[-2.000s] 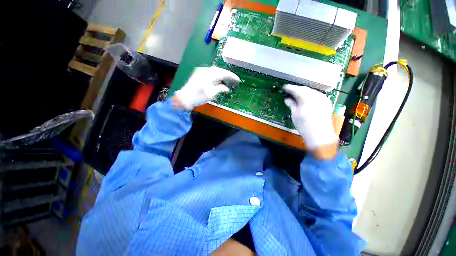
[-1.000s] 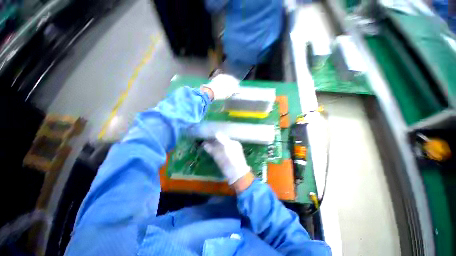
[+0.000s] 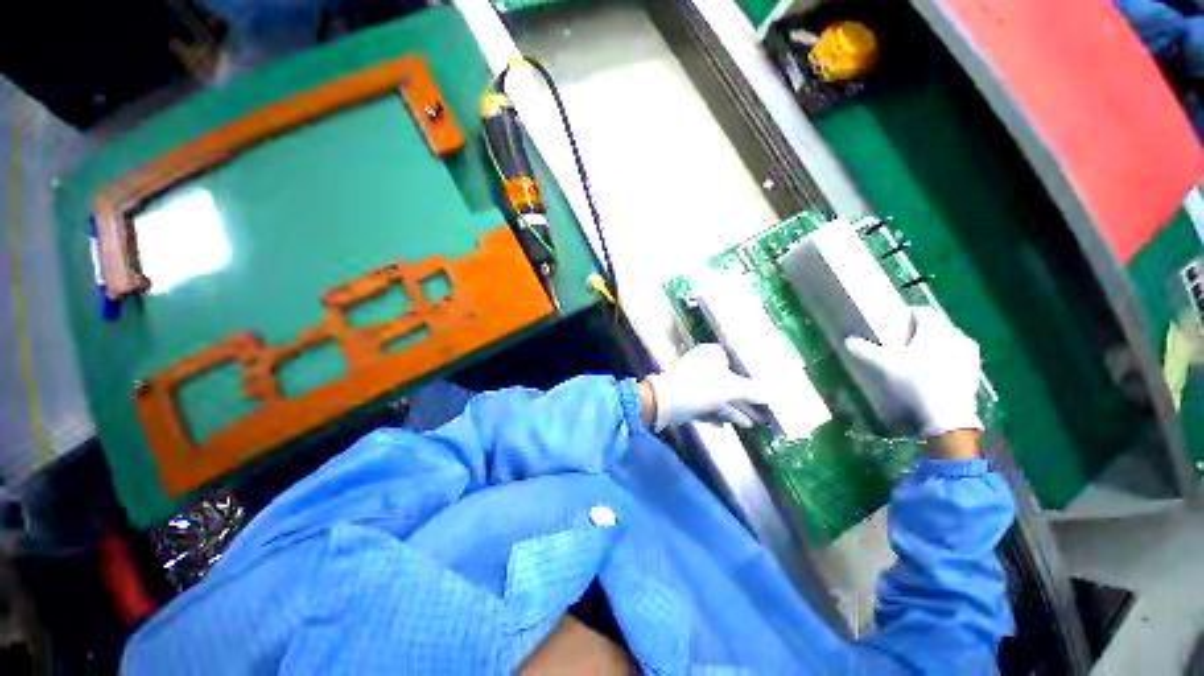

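The green circuit board (image 3: 838, 482) lies on the conveyor at right, tilted relative to its rails. The long white-silver heatsink (image 3: 766, 357) and the larger finned heatsink (image 3: 845, 284) stand on it. My gloved left hand (image 3: 702, 388) is at the board's near left edge, its fingertips by the end of the long heatsink; its grip is unclear. My gloved right hand (image 3: 924, 374) is closed around the near end of the finned heatsink.
The orange-brown fixture (image 3: 495, 297) lies bare on the green-matted bench (image 3: 317, 211) at left. The electric screwdriver (image 3: 512, 172) with its looping cable lies between fixture and conveyor (image 3: 647, 119). A marker pen (image 3: 106, 271) is at the far left. Shiny screws (image 3: 198, 535) are low left.
The board has moved from the fixture on the bench to the conveyor at right. Both hands have moved there with it, the right now on the finned heatsink. The view has turned right.
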